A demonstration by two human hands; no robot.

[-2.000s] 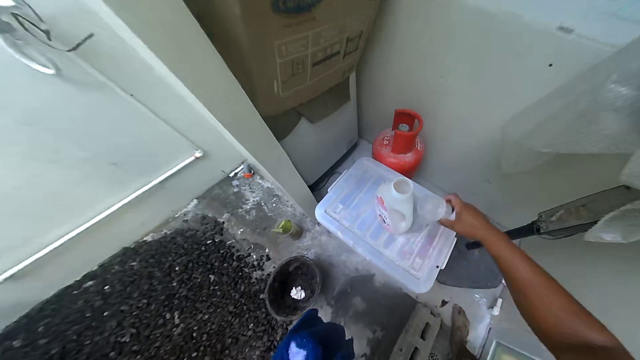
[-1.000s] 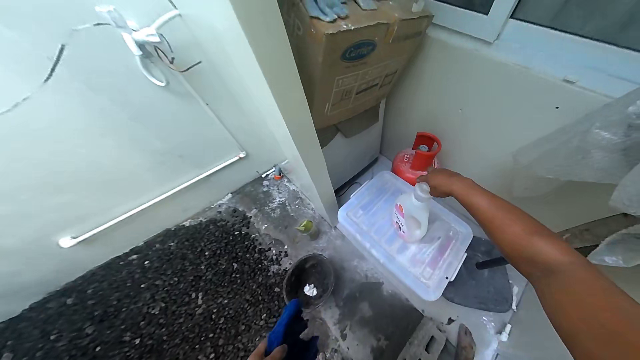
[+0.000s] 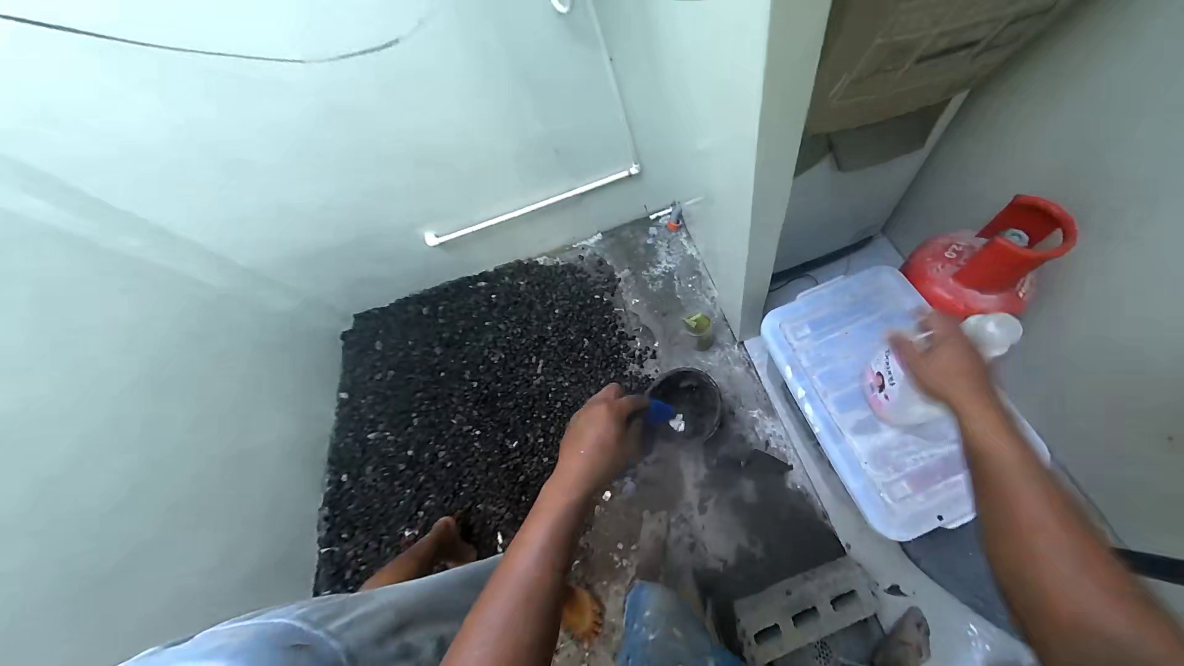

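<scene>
My left hand (image 3: 601,435) grips a blue item (image 3: 659,413), too small and blurred to name, over the rim of a round dark tub (image 3: 698,393). A small white lump (image 3: 677,424) shows beside its tip, inside the tub. My right hand (image 3: 939,361), blurred, is at the upper part of a white plastic bottle (image 3: 893,393) on the lid of a clear plastic storage box (image 3: 851,333); whether its fingers are closed on the bottle is unclear. A translucent white cup (image 3: 994,333) is just right of this hand, near a red gas cylinder (image 3: 962,268).
Dark gravel (image 3: 472,379) covers the ground at left, beside bare concrete. A hollow concrete block (image 3: 805,606) lies near my feet. A small green container (image 3: 700,328) stands beyond the tub. A wall corner (image 3: 749,231) juts out behind the box. A white pipe (image 3: 532,208) runs along the wall.
My left hand, with the blue item, has moved forward to the tub. My right hand has come away from the bottle's top toward its side. The view has swung left.
</scene>
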